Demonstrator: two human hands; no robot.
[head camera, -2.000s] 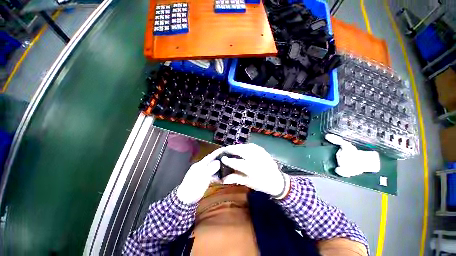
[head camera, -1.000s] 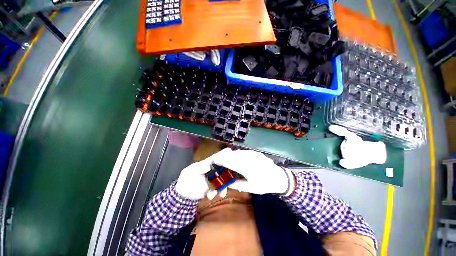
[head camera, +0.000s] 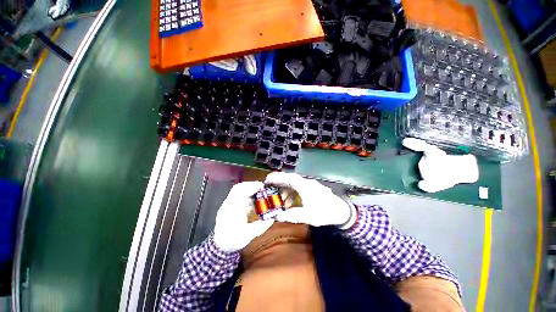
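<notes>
A small unit (head camera: 269, 203) with two orange-red coil-like sides and blue-and-white ends is held over my lap. My left hand (head camera: 236, 216), in a white glove, grips its left side. My right hand (head camera: 310, 201), also gloved in white, grips its right side with the thumb near the lower end. The coil face points up towards me. The fingertips hide parts of its edges.
Rows of black units (head camera: 277, 131) stand along the green bench (head camera: 366, 177). Behind are a blue bin (head camera: 341, 92) of black parts and an orange board (head camera: 244, 33). Clear trays (head camera: 463, 97) and a spare glove (head camera: 448, 169) lie right. The green conveyor (head camera: 79, 183) is left.
The unit has turned in my hands from a dark side to the upright coil face, with white now showing at its ends. The view has shifted, so the bench things sit slightly differently.
</notes>
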